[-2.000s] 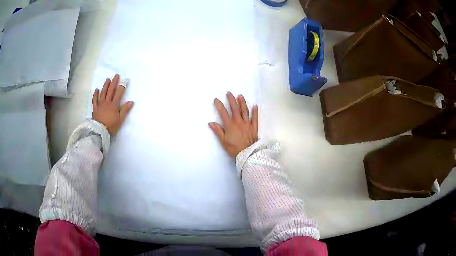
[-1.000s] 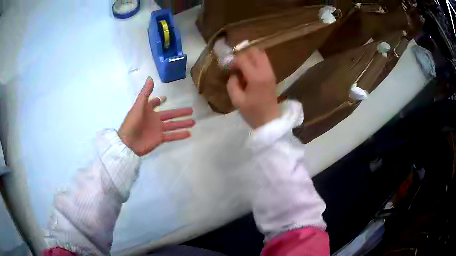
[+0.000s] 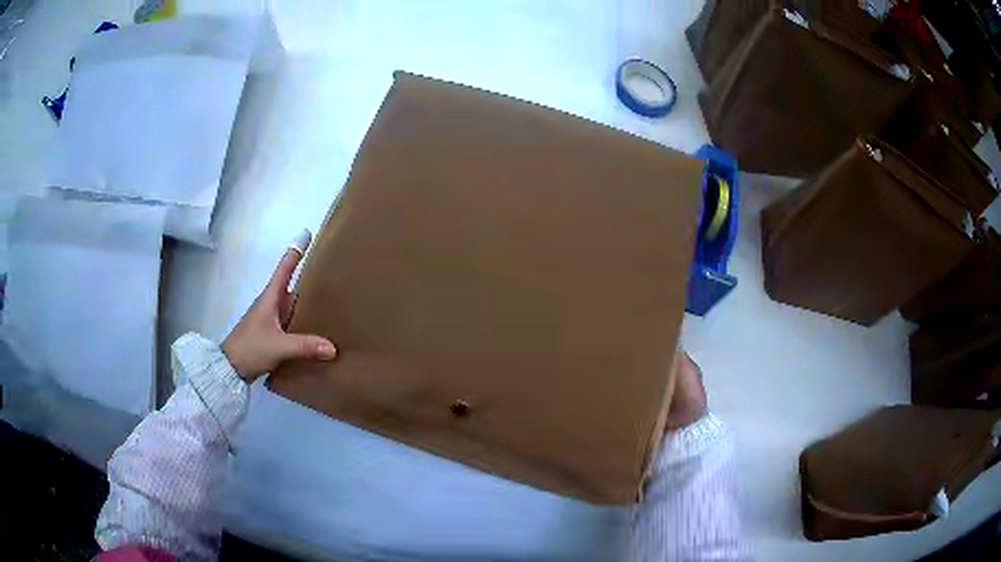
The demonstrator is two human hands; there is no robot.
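Observation:
A brown handbag is held over the white tissue paper, its flat panel facing up and a small metal stud near its lower edge. My left hand grips its left side, thumb on top. My right hand is at its lower right side, the fingers mostly hidden by the bag. The blue tape dispenser, with a yellow-cored roll, stands just right of the bag and is partly covered by it.
Wrapped white packets lie at the left. A blue-rimmed tape roll lies flat beyond the dispenser. Several brown bags stand at the right on the white table. Small blue and yellow items show at the top left.
The view has swung back left from the standing bags. My hands, empty over the table two seconds ago, now hold a brown handbag over the tissue.

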